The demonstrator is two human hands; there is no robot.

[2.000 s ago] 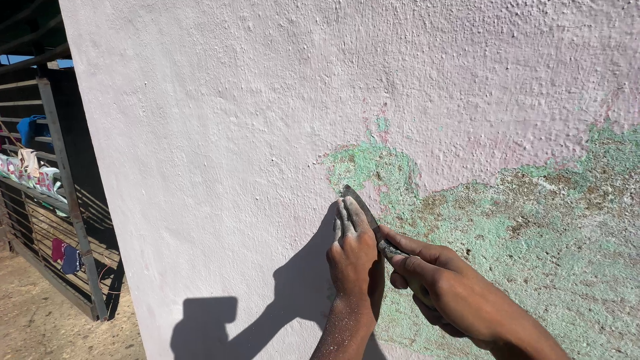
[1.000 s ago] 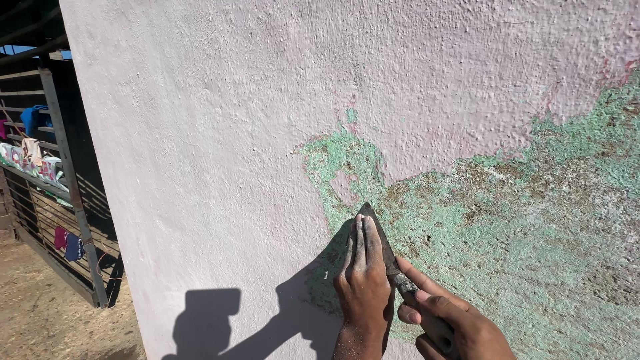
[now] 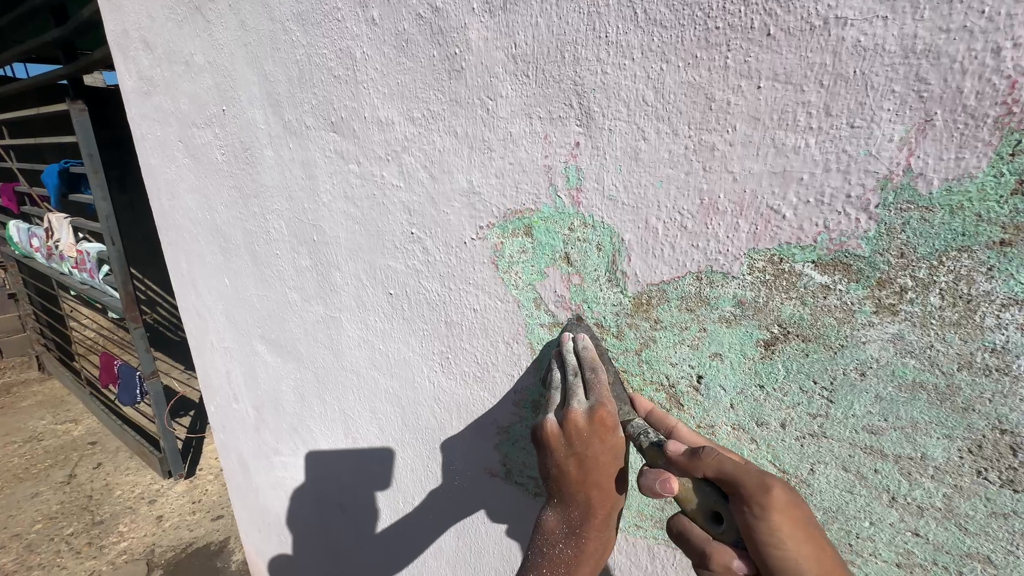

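A pointed metal trowel (image 3: 614, 390) lies against a painted wall (image 3: 336, 240), its tip at a small pink remnant inside a green patch (image 3: 596, 256). My right hand (image 3: 732, 496) is closed around its worn handle, below and right of the blade. My left hand (image 3: 578, 424) presses on the blade with dusty fingers held straight and together, just behind the tip. Pale pink paint covers the wall left of and above the patch. To the right, rough green and brown plaster (image 3: 840, 384) is exposed.
Left of the wall's edge stands a metal barred gate (image 3: 128, 280) with several cloths hung on it, among them a blue one (image 3: 62, 180). Below is dirt ground (image 3: 72, 480). A shadow of the person (image 3: 344, 512) falls on the lower wall.
Both hands and the trowel moved down the wall, from the green patch's left part to below the pink remnant. More green shows at the patch's left side than two seconds ago.
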